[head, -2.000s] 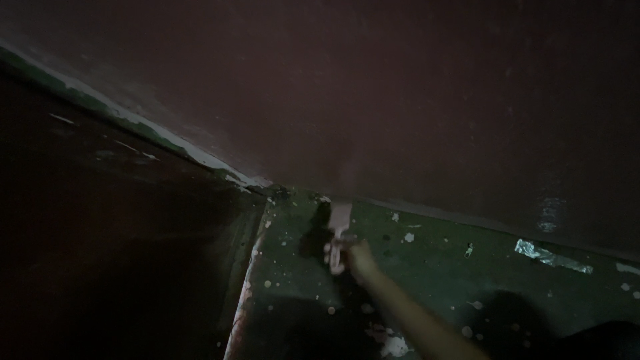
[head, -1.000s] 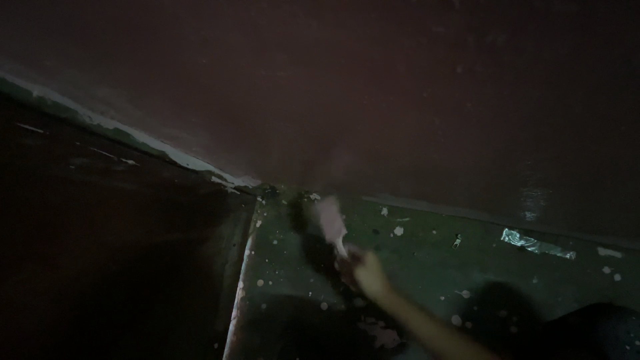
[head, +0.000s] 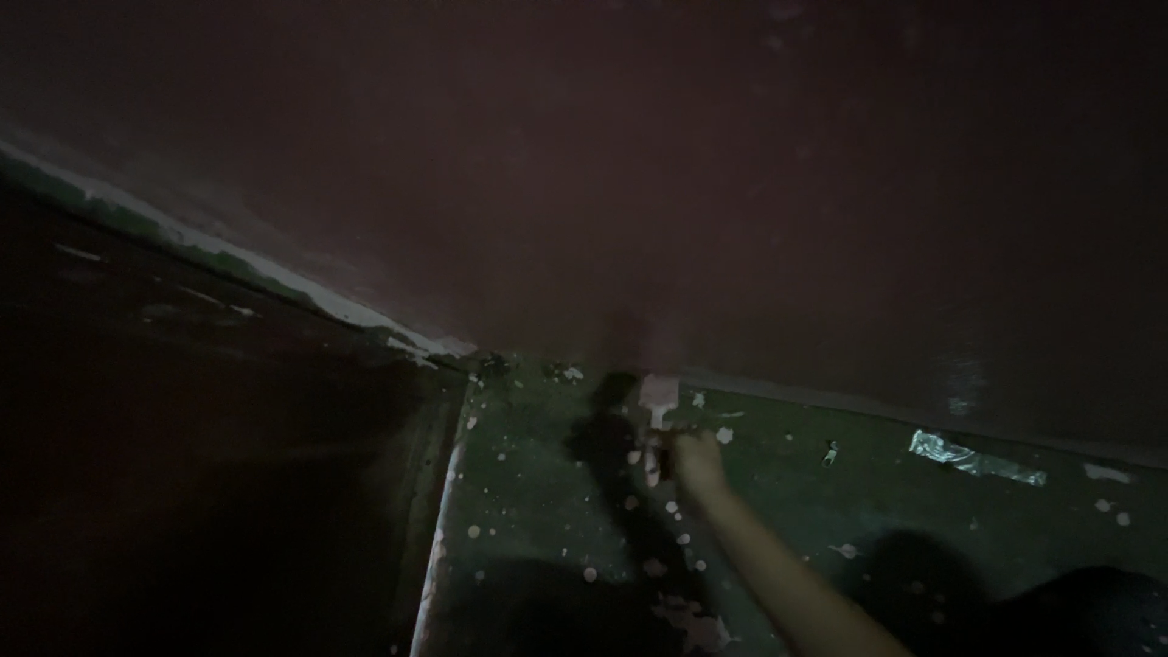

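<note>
Reaching in from the lower right, my right hand (head: 689, 459) is closed around the handle of a paintbrush (head: 659, 394). The brush is pale pinkish, points away from me, and its tip is at the lower edge of a dark reddish wall (head: 584, 201), where the wall meets a green surface (head: 547, 493). That green surface is spotted with pale paint drops. Dim light and blur hide the bristles and the exact finger positions. My left hand is not in view.
A shiny silvery strip (head: 976, 459) lies on the green surface at the right. A pale edge (head: 436, 547) separates the green surface from a dark area at the left. A chipped white and green band (head: 237, 260) runs along the wall's lower left. Dark rounded shapes show at the lower right.
The brush was tilted to the upper left a second ago and now points nearly straight up at the wall's lower edge. My right hand stays around its handle.
</note>
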